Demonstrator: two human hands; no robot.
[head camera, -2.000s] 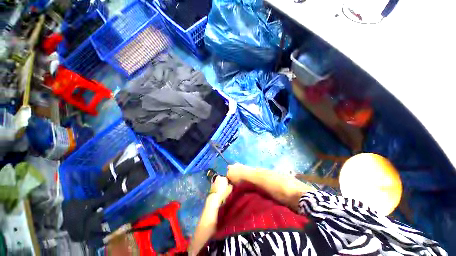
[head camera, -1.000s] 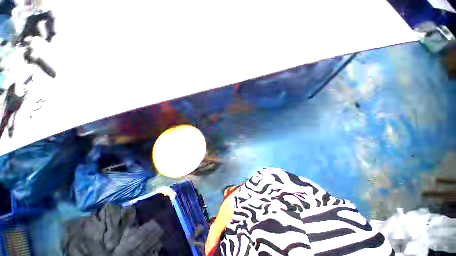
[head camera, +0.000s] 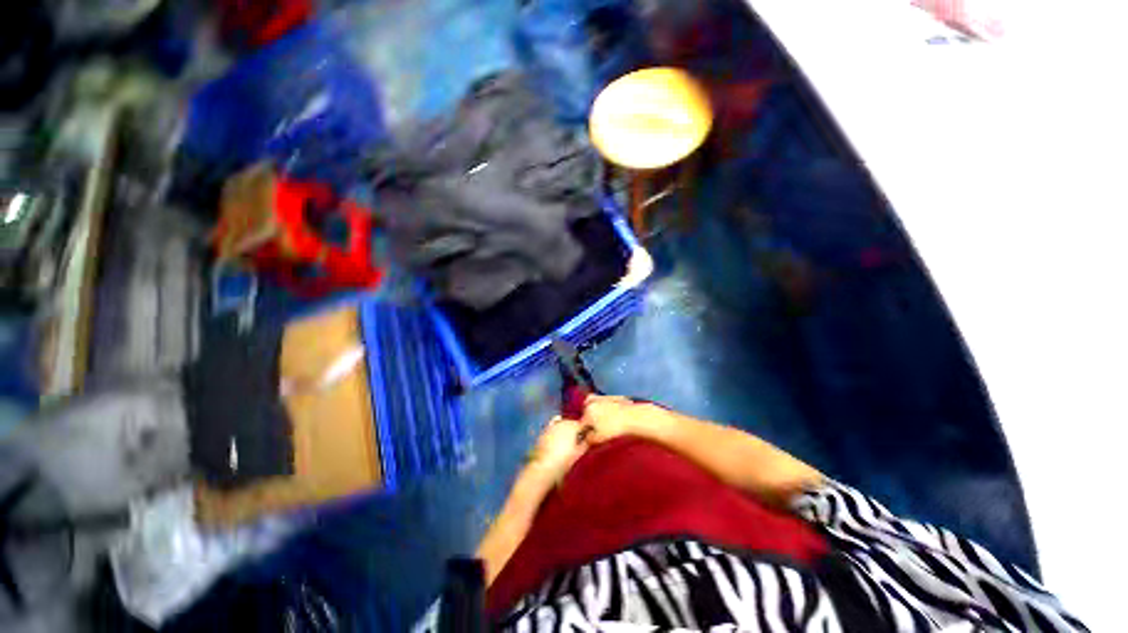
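My left hand (head camera: 559, 441) and my right hand (head camera: 609, 418) are close together, with curled fingers, above the dark red lap cloth (head camera: 668, 501). A thin dark thing (head camera: 572, 364) and a bit of red stick out just beyond the fingers towards the crate. Blur hides what the thing is and which hand bears it. Beyond my hands, a blue crate (head camera: 495, 369) holds black cloth (head camera: 526, 315), with a grey garment pile (head camera: 482, 186) heaped on it.
A blue crate (head camera: 421, 396) lined with brown cardboard stands at left, with black cloth (head camera: 241, 402) over it. A red stool (head camera: 328, 241) is behind it. A round-topped pale stool (head camera: 652, 118) stands beyond the grey pile. A white table (head camera: 940, 210) curves along the right.
The view has swung from the white table and floor back to the crates. Both my hands show again, close together; a second ago only part of one forearm showed.
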